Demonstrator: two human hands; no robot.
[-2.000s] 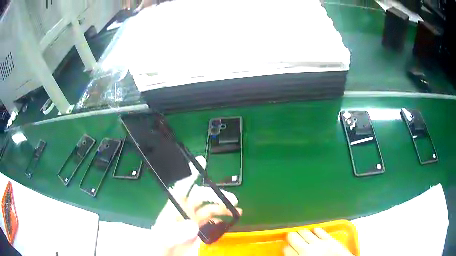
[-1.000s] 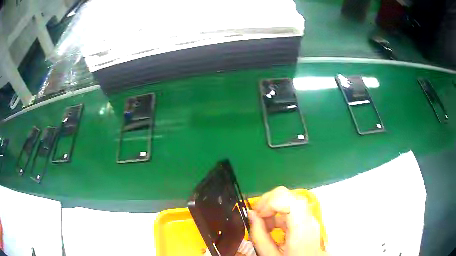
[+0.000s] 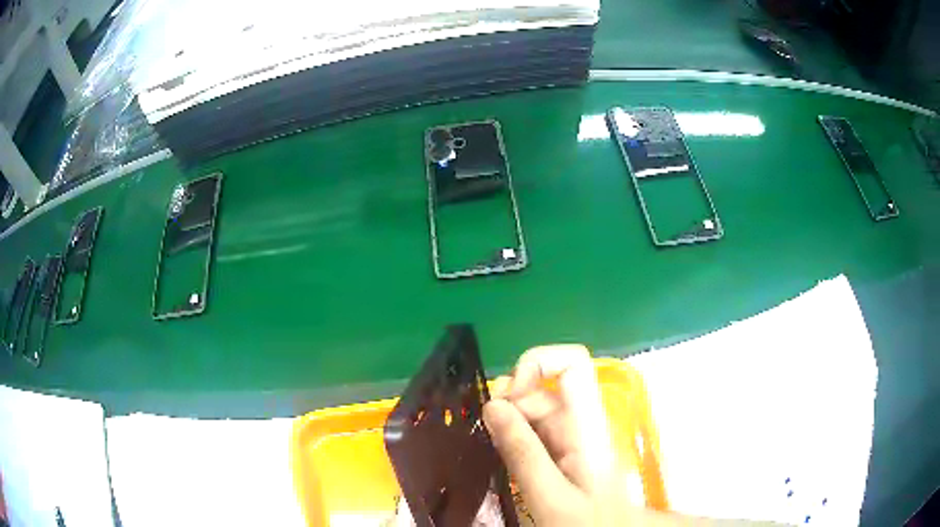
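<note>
A black phone middle frame (image 3: 438, 437) stands tilted on edge over the orange parts tray (image 3: 309, 453), its camera end up. My left hand (image 3: 487, 511) is mostly hidden behind the frame and cut off by the bottom edge; it holds the frame's lower part. My right hand (image 3: 562, 437) is at the frame's right side edge, thumb and index finger close together and touching it. Whether a small part is between these fingertips cannot be told. Small orange glints show on the frame's face. The tray's inside is partly covered by frame and hand.
Several frames lie spaced along the green belt (image 3: 340, 299), one straight ahead (image 3: 477, 201). A tall stack of black trays topped with white sheets (image 3: 371, 88) stands beyond, clear wrap (image 3: 98, 134) to its left. White paper (image 3: 752, 412) with small dark specks lies right of the tray.
The held frame has swung from lying slanted over the belt to standing on edge above the tray. My right hand has come out of the tray to its side. Belt frames have shifted in view.
</note>
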